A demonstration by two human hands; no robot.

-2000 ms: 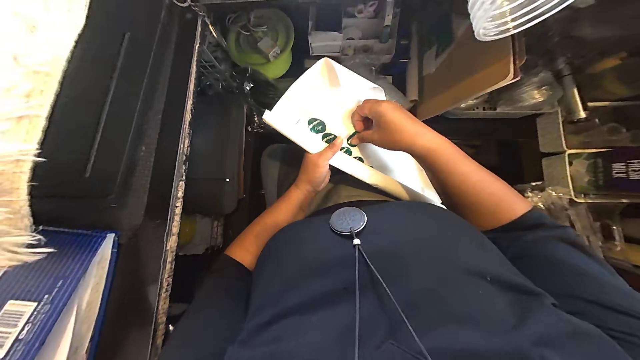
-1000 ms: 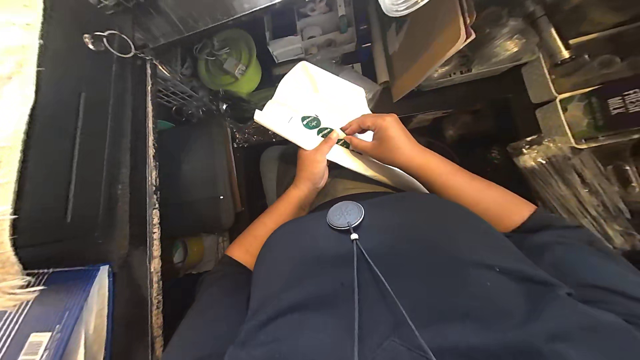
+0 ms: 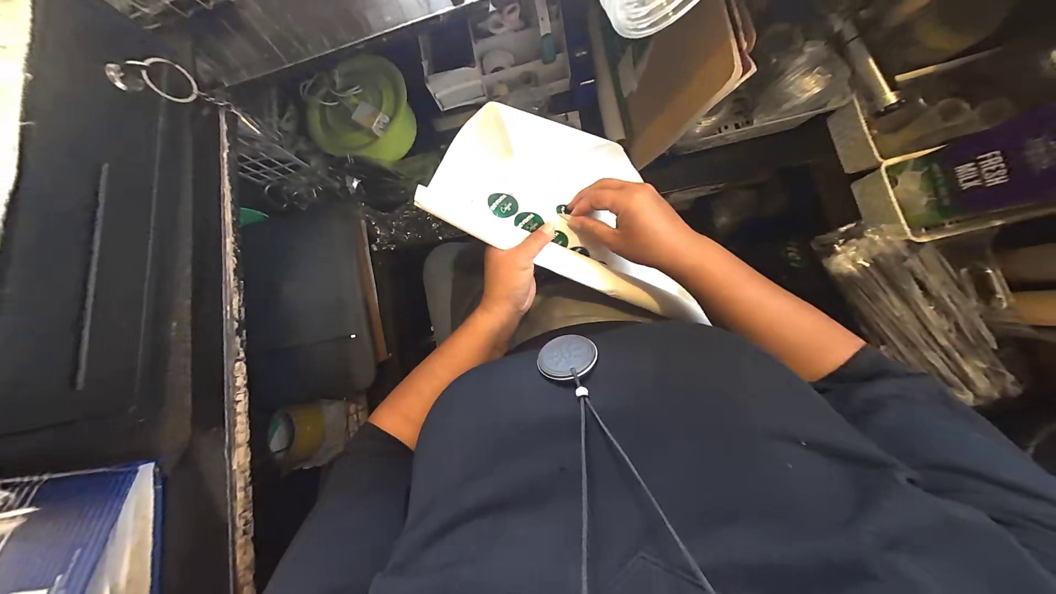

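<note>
A white sheet of paper or thin card [image 3: 544, 157], curled at its edges, lies over my lap with several round green stickers [image 3: 502, 205] along its near side. My left hand [image 3: 513, 276] grips the near edge, its thumb on top beside a sticker. The fingertips of my right hand [image 3: 631, 219] are pinched on one small green sticker [image 3: 563, 209] above the row; whether it is fully off the sheet cannot be told. The fingers under the sheet are hidden.
A lime-green lidded tub [image 3: 363, 111] stands beyond the sheet, beside a white divided organizer [image 3: 462, 87]. To the right are plastic-wrapped items [image 3: 920, 309] and a purple-green carton [image 3: 990, 173]. A dark cabinet edge [image 3: 235, 355] runs along the left.
My right hand has lifted a little off the row of stickers, with a small green one now showing at its fingertips. My left hand still holds the near edge.
</note>
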